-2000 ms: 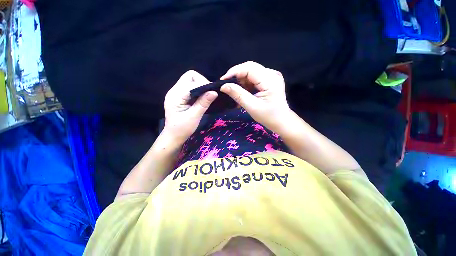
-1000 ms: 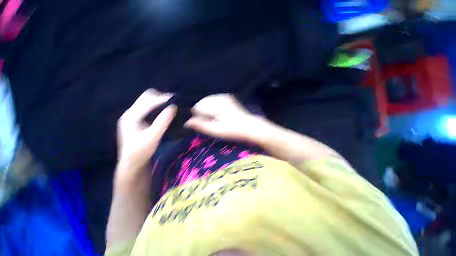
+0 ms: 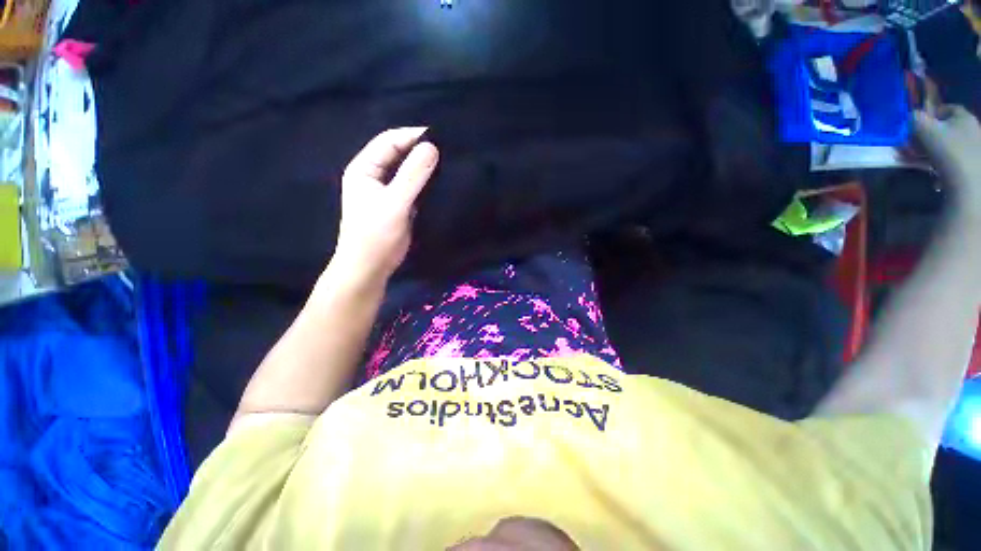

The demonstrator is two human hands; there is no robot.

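Black fabric (image 3: pixel 269 140) covers the table and hangs over my lap. My left hand (image 3: pixel 385 194) is above it, left of centre, with thumb and forefinger close together. Whether a dark piece is between the fingers cannot be told against the black cloth. My right hand (image 3: pixel 951 135) is stretched out to the far right, beside the blue basket (image 3: pixel 794 92). It is blurred, and its fingers are partly hidden behind things there, so its hold cannot be told. A bright light spot falls on the cloth at the top middle.
A red stool or crate (image 3: pixel 853 274) is at the right, with a yellow-green scrap (image 3: pixel 809 215) near it. Blue cloth (image 3: pixel 75 409) lies at lower left. A small pink piece (image 3: pixel 75 51) is at the worn left end of the table (image 3: pixel 67 140).
My hands were together on a small dark piece over my lap. Now they are apart: the right has reached far out to the right, while the left stays above the cloth.
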